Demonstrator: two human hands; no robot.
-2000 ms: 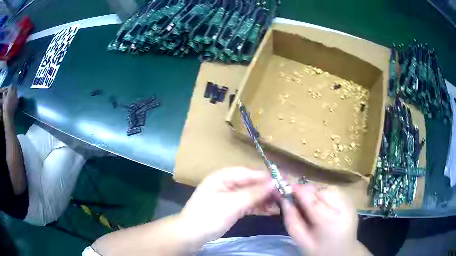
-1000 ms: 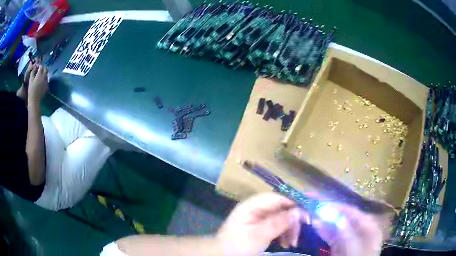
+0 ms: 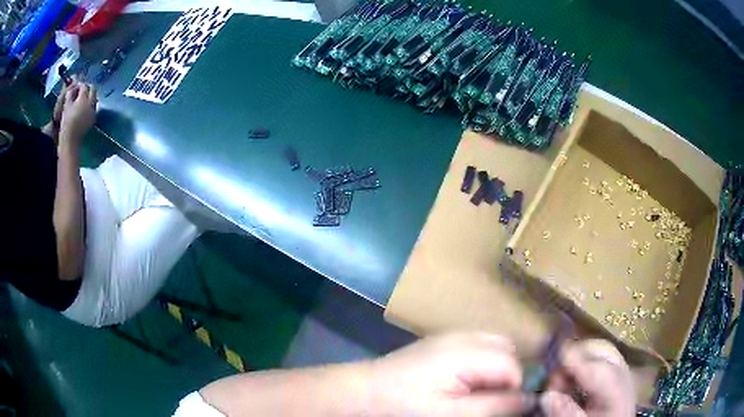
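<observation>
A blurred dark and green display circuit board [image 3: 536, 376] is between my hands at the bottom, in front of the box. My left hand [image 3: 461, 375] is at its left, blurred, its fingertips near the board; whether it grips it I cannot tell. My right hand [image 3: 600, 379] is closed around the board's right side and covers much of it. No lit digits show. The cardboard box [image 3: 542, 281] behind my hands holds many small yellow pieces [image 3: 669, 232]. Loose black display covers [image 3: 492, 191] lie on the cardboard sheet [image 3: 432, 285] left of the box.
A long board stack [image 3: 457, 61] lies at the back. A board pile [image 3: 693, 366] lies right of the box. More black covers [image 3: 336, 195] lie on the green bench [image 3: 245, 171]. A white sheet with black marks [image 3: 175, 57] and a seated person [image 3: 73, 195] are at left.
The view has swung left, so the bench and box sit further right in the picture. The board's bright light has gone from view. The board's long dark end no longer points up-left towards the box.
</observation>
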